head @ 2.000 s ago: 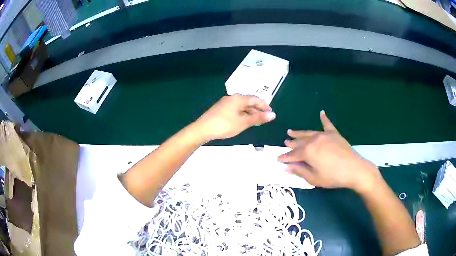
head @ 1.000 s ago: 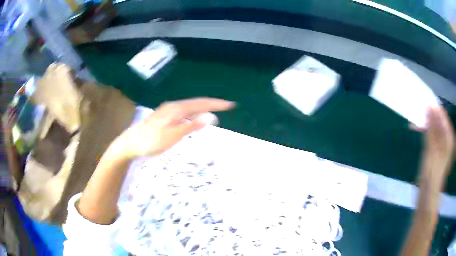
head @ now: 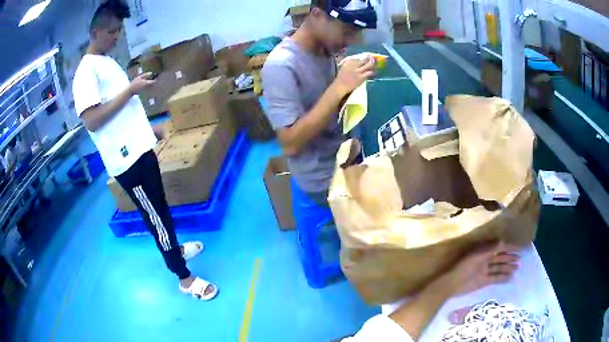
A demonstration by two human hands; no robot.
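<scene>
My left hand [head: 484, 268] lies at the lower right, against the base of the brown paper bag [head: 414, 247]. Its fingers look partly curled, and whether they hold anything cannot be told. Below it, the cable pile [head: 497, 324] of white loops lies on the white surface [head: 544, 290]. A small blurred pinkish shape shows at the left edge of the pile. A white retail box [head: 558, 188] lies on the dark green belt, right of the bag. My right hand is out of the picture.
A person in grey stands beyond the bag, holding something yellow. A person in white stands farther left. Cartons [head: 193, 157] sit on a blue pallet [head: 214, 200]. A scale-like device [head: 400, 130] and an upright white box [head: 429, 97] stand behind the bag.
The view has swung far left, from the belt to the hall floor and people. My right hand and the white item at it have left the picture. The bag now appears large and near.
</scene>
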